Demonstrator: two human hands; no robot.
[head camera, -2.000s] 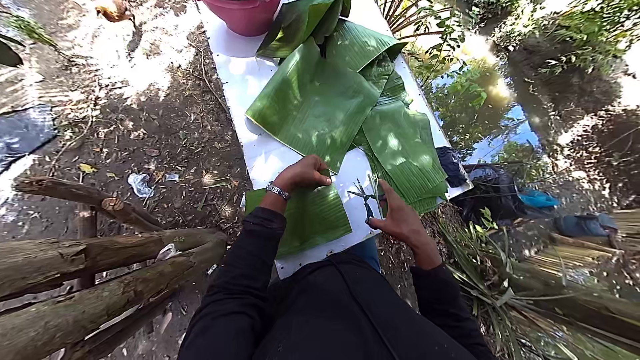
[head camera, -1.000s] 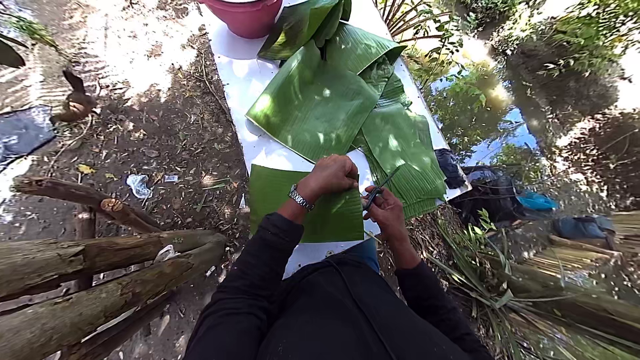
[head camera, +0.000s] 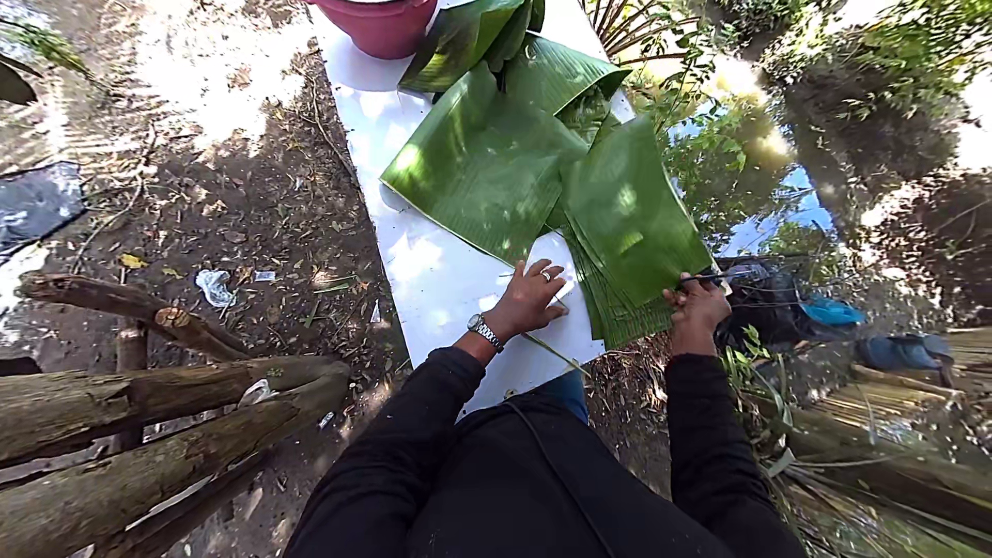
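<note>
My left hand (head camera: 531, 301), with a watch at the wrist and a ring, is spread over the white board (head camera: 422, 271), close to the lower tip of a big banana leaf piece (head camera: 488, 170). A thin green leaf strip (head camera: 556, 355) lies below its fingers. My right hand (head camera: 700, 302) grips dark-handled scissors (head camera: 711, 276) and a corner of a cut leaf piece (head camera: 632, 209), which lies over a stack of leaf pieces (head camera: 632, 327) at the board's right edge. The scissors' blades point right and are blurred.
A red-pink basin (head camera: 380, 27) stands at the board's far end beside more folded leaves (head camera: 461, 46). Wooden logs (head camera: 170, 395) lie at the lower left. On the right are a dark plastic bag (head camera: 763, 302), a blue item (head camera: 831, 310) and water.
The leaf piece that was under my left hand is now over the stack on the right. My right hand has moved right with the scissors, and my left hand has opened.
</note>
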